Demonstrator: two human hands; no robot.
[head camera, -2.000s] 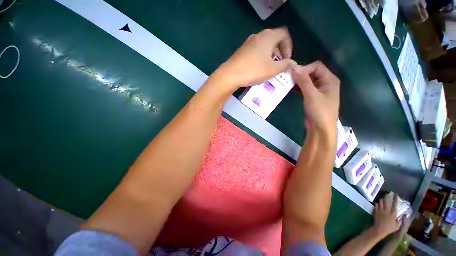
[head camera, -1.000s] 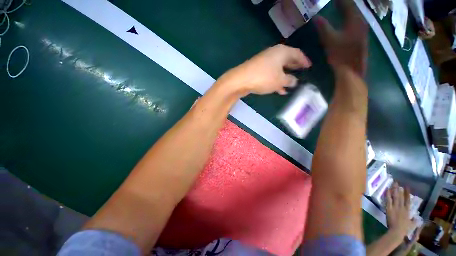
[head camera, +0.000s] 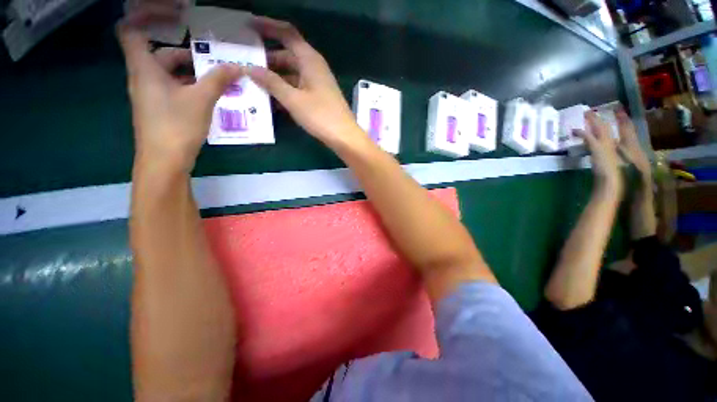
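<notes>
A white retail box with a purple print stands on the dark green conveyor belt at the upper left. Its top flap is up at the far end. My left hand holds the box from its left side, with the thumb on the printed face; its far fingers are blurred. My right hand holds it from the right, thumb also on the print. The two thumbs nearly meet. The fingers behind the box are partly hidden.
Several closed boxes stand in a row to the right. A neighbouring person's hands touch boxes at the row's far end. The pink-red foam mat lies in front of me, below the pale guide rail. A pale object lies upper left.
The view has turned. The earlier box was let go and boxes stand to the right. Both my hands have moved to the left side of the view and now hold a box with its flap up.
</notes>
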